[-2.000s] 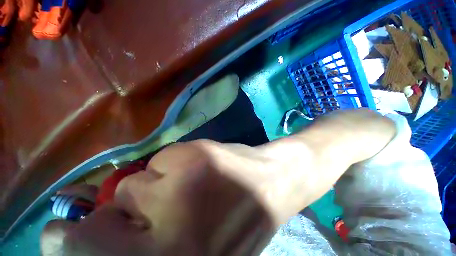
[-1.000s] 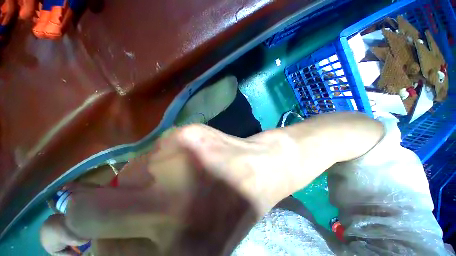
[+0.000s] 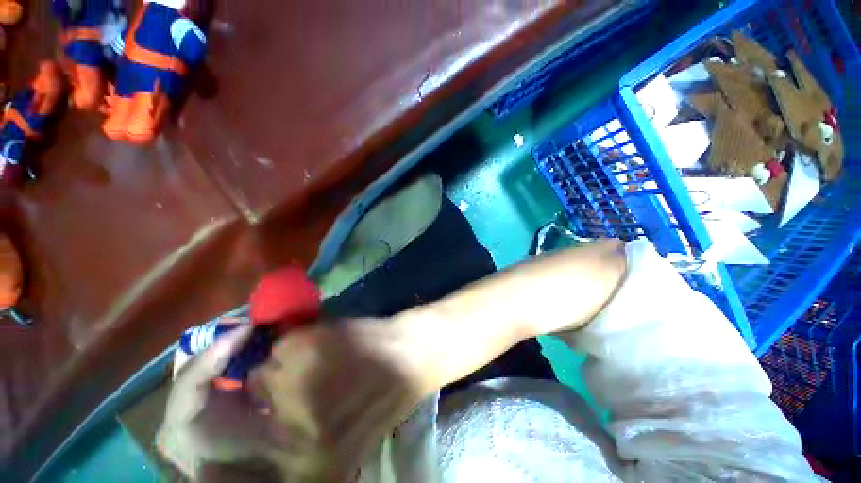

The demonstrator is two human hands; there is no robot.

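Note:
A small doll with a red round head (image 3: pixel 285 296), navy body and an orange patch is at the table edge, lower left. My left hand (image 3: pixel 194 406) is around its body, blurred and partly covered. A white-striped navy part shows above the fingers. My right hand (image 3: pixel 326 387) lies over the doll's lower right side, blurred, with its fingertips hidden. Whether it pinches anything cannot be told. No needle can be made out.
Navy-orange dolls (image 3: pixel 156 71) lie on the red-brown table (image 3: pixel 312 113), upper left. An orange piece (image 3: pixel 8 272) is at the left rim. A blue basket (image 3: pixel 684 212) at right holds brown pointed pieces (image 3: pixel 746 118). Black cloth (image 3: pixel 453 255) hangs below the table edge.
The doll's red head has come into clear view above my hands. My right hand and forearm have drawn in lower. The view has shifted, showing more dolls at upper left.

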